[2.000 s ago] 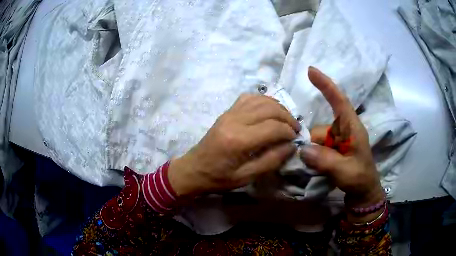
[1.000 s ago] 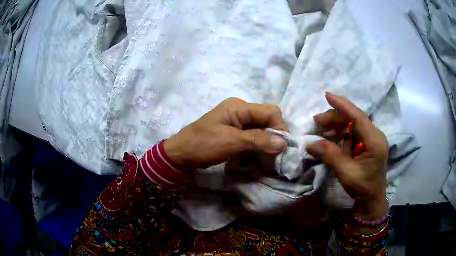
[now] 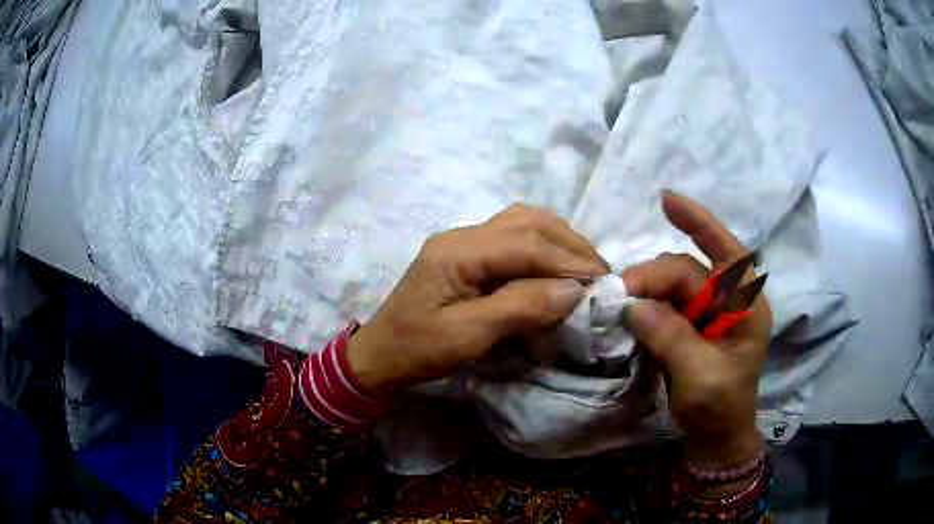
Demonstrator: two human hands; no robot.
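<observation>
A pale grey-white jacket (image 3: 410, 133) covers most of the table in front of me. My left hand (image 3: 481, 292) pinches a small bunched, folded edge of it (image 3: 607, 307) between thumb and fingers. My right hand (image 3: 707, 343) pinches the same bunch from the right with thumb and index finger. Thread snips (image 3: 722, 299) with orange-red handles lie in my right hand, their dark pointed blades apart and pointing up and right. The snips do not touch the pinched cloth. The exact part of the jacket being pinched cannot be told.
The white table (image 3: 860, 256) shows at the right, with a metal snap (image 3: 780, 430) on cloth at its front edge. Other greyish garments lie at the right edge (image 3: 906, 133) and the left edge (image 3: 26, 113). Deep blue material (image 3: 123, 440) shows below the table at the lower left.
The pinched edge has been turned into a small bunch, and the metal snaps by my left fingers are now out of sight. The snips' blades have come into view in my right hand.
</observation>
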